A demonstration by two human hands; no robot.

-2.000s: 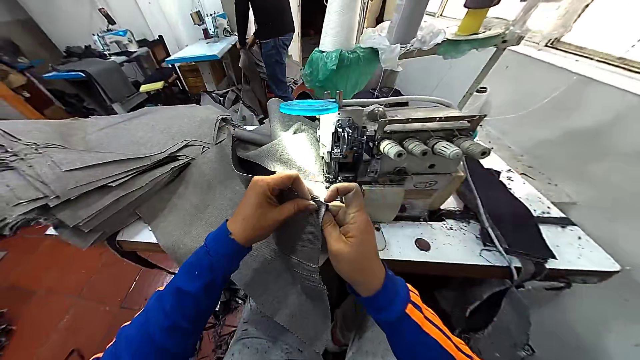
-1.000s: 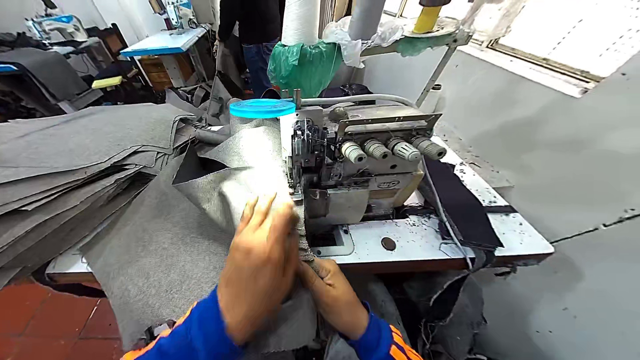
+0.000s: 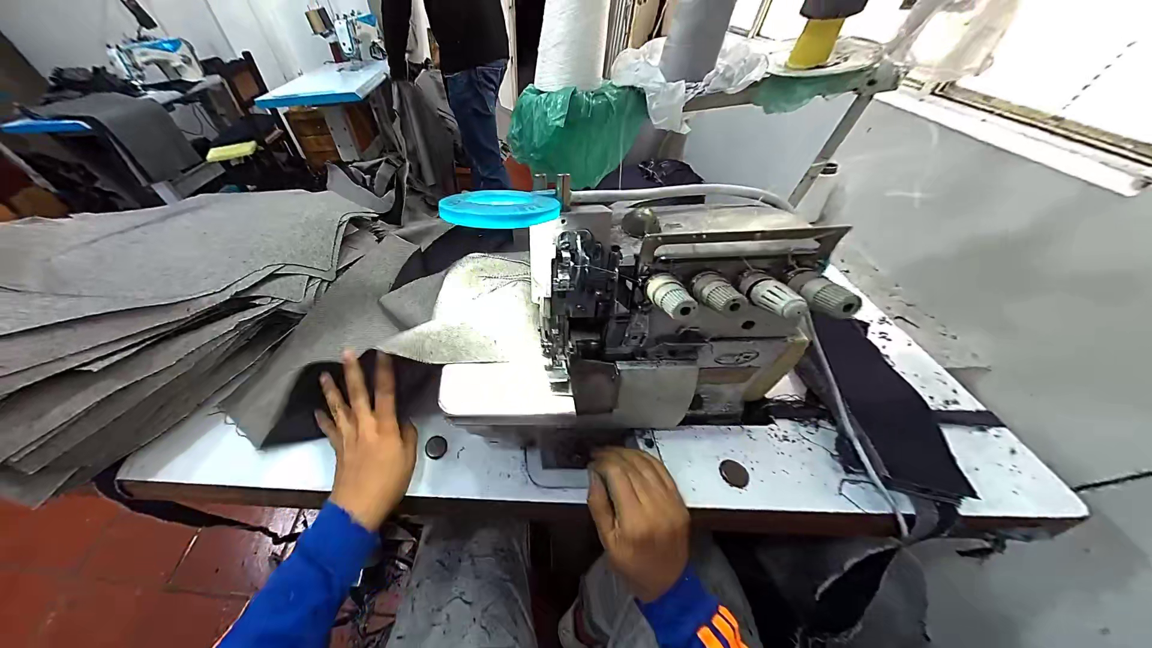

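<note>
My left hand point(image 3: 371, 445) lies with fingers spread on a grey fabric piece point(image 3: 346, 306) whose dark side is folded up, left of the serger's plate. My right hand point(image 3: 641, 513) is at the table's front edge below the overlock sewing machine point(image 3: 666, 315), fingers curled; whether it holds anything is hidden. Lit grey fabric point(image 3: 486, 301) lies behind the machine's white plate point(image 3: 504, 391), beside the needle area. A blue ring-shaped tray point(image 3: 500, 209) sits above it.
Stacked grey fabric panels point(image 3: 162, 261) fill the left side. Dark fabric strips point(image 3: 886, 405) lie on the table's right. Thread cones point(image 3: 573, 45) stand behind, near a green plastic bag point(image 3: 576, 135). A person point(image 3: 477, 81) stands farther back, near other sewing tables.
My hands have moved apart: the left onto the fabric beside the plate, the right below the machine. The fabric that hung over the table's front edge now lies left of and behind the plate.
</note>
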